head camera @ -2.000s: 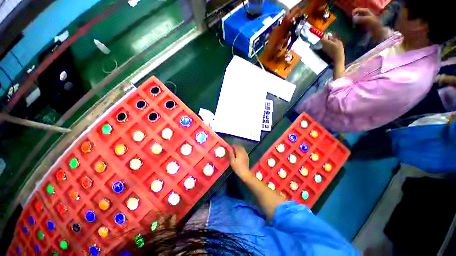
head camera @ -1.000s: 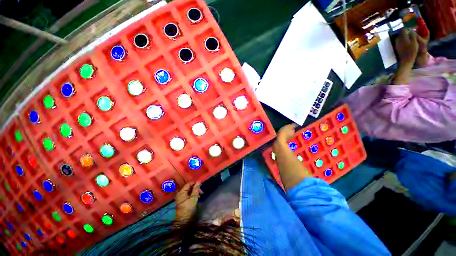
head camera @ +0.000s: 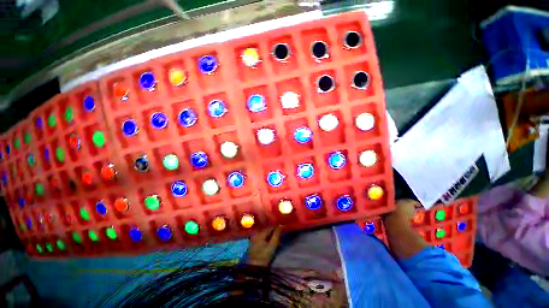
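Observation:
A large red compartment tray [head camera: 259,153] lies across the view, edge to edge with more trays [head camera: 90,174] on the left. Round units sit in the pockets, with lit blue, green, white, orange and red faces. Several black-faced units [head camera: 352,40] are at its far right corner. My right hand [head camera: 404,225] is at the tray's near right corner, its fingers partly hidden. My left hand [head camera: 263,245] is at the near edge, fingertips against the rim, the rest low and blurred. Whether either hand grips the tray cannot be told.
A smaller red tray [head camera: 466,240] with lit units is partly behind my right arm. White papers [head camera: 448,141] lie right of the large tray on the dark green bench [head camera: 421,57]. A blue box [head camera: 521,42] and orange-brown fixture [head camera: 522,111] are beyond. A person's pink sleeve [head camera: 517,225] is at right.
The view has turned and shifted, so the trays lie more level and the papers and fixtures sit further right. Several units show different colours. My left hand, unseen at first, stays at the near edge.

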